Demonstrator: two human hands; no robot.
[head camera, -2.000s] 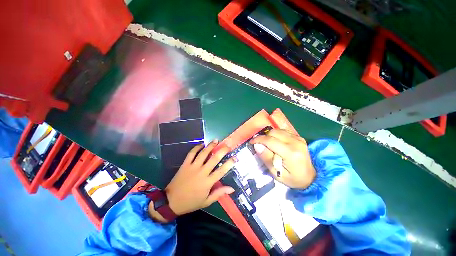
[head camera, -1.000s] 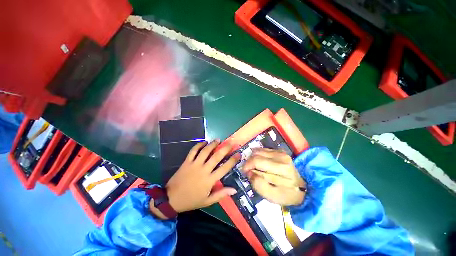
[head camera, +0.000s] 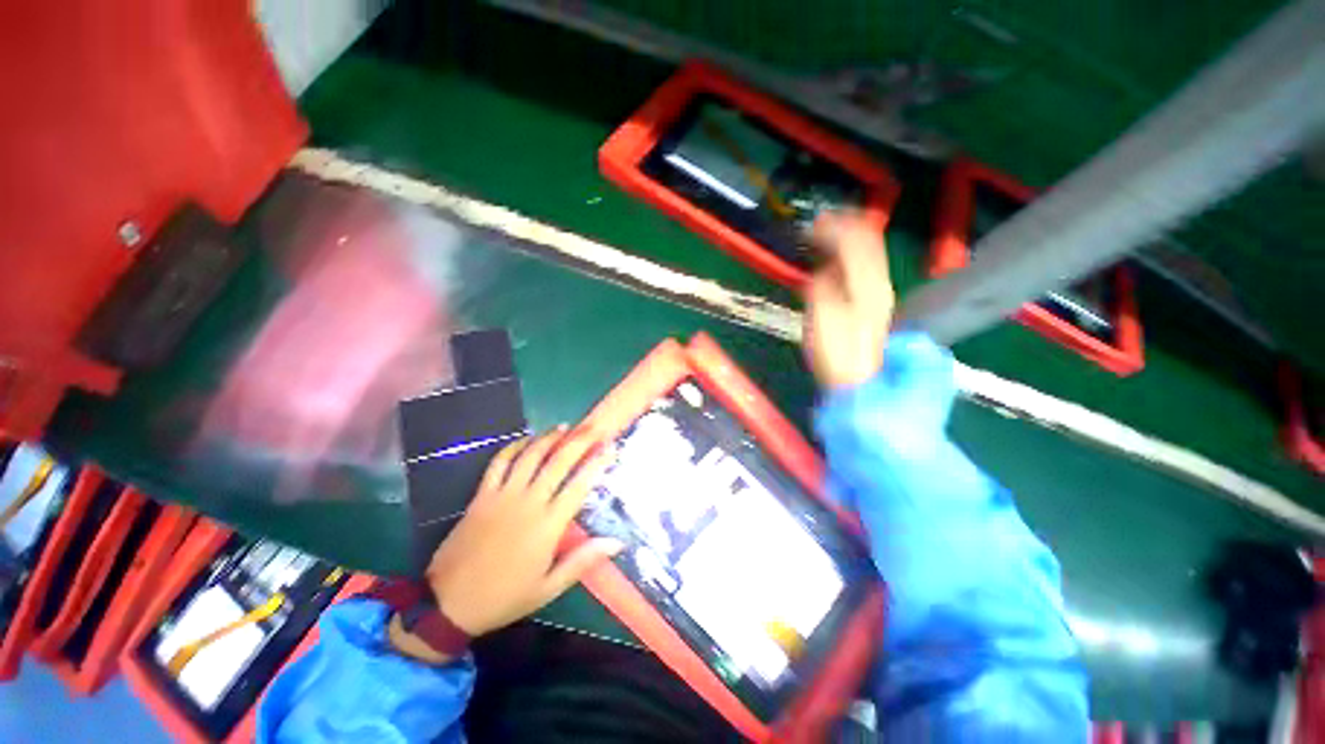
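An open tablet (head camera: 756, 560) with a white battery and a bright board lies in a red tray (head camera: 661, 618) in front of me. My left hand (head camera: 509, 541) rests on the tray's left edge, fingers spread, beside black adhesive sheets (head camera: 462, 426). My right hand (head camera: 850, 298) is blurred and reaches over the chipped white edge, at the near edge of another red-trayed tablet (head camera: 727, 172) on the green lane. Whether it touches that tray or holds anything cannot be told.
A grey post (head camera: 1104, 182) slants just right of my right hand. Another red tray (head camera: 952, 218) lies behind it. A red bin (head camera: 131, 146) with a dark block (head camera: 157, 284) is at upper left. More trayed tablets (head camera: 218, 640) stand at lower left. A blurred dark object (head camera: 1261, 603) is at right.
My right hand has left the tablet's board and moved forward to the lane. My left hand stays at the tray's edge. The whole view has shifted, and the tablet's board is uncovered.
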